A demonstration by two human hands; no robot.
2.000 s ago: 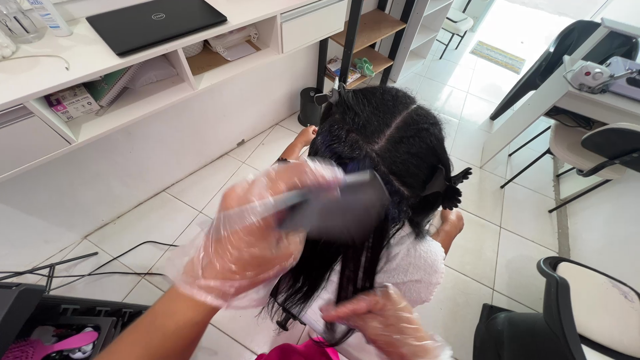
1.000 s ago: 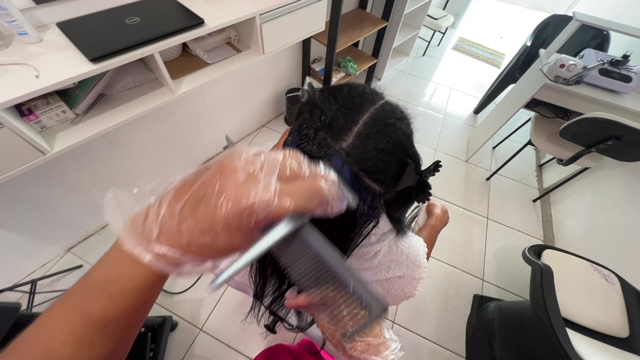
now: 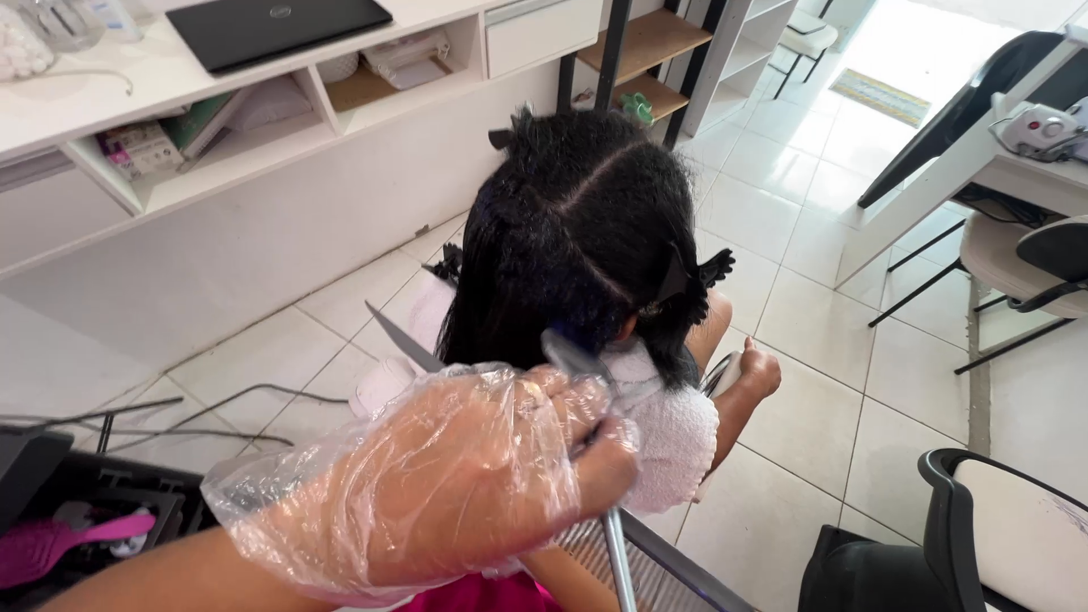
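Note:
My left hand (image 3: 501,459), in a clear plastic glove, is closed around slim grey tools behind the seated person's head. A pointed grey blade (image 3: 404,338) sticks out at its upper left, and a blurred rounded grey end (image 3: 574,353) at its top. Below the fingers run a thin metal shaft (image 3: 619,557) and a wide comb (image 3: 671,565). The person's black hair (image 3: 527,272) is parted, with black clips (image 3: 680,276) at the sides. A white towel (image 3: 671,438) covers the shoulders. My right hand is hidden; bare skin (image 3: 568,580), perhaps my right forearm, shows below my left hand.
A white counter (image 3: 102,110) with a black laptop (image 3: 276,30) runs along the upper left. An open black case (image 3: 110,493) holding a pink brush (image 3: 68,540) stands lower left, near loose cables (image 3: 280,389). Chairs (image 3: 1016,527) stand at the right. The seated person's hand (image 3: 759,367) rests beside the towel.
My left hand, with the comb, has moved lower and toward the middle from beside the hair. My right hand, seen low by the hair ends before, is now hidden.

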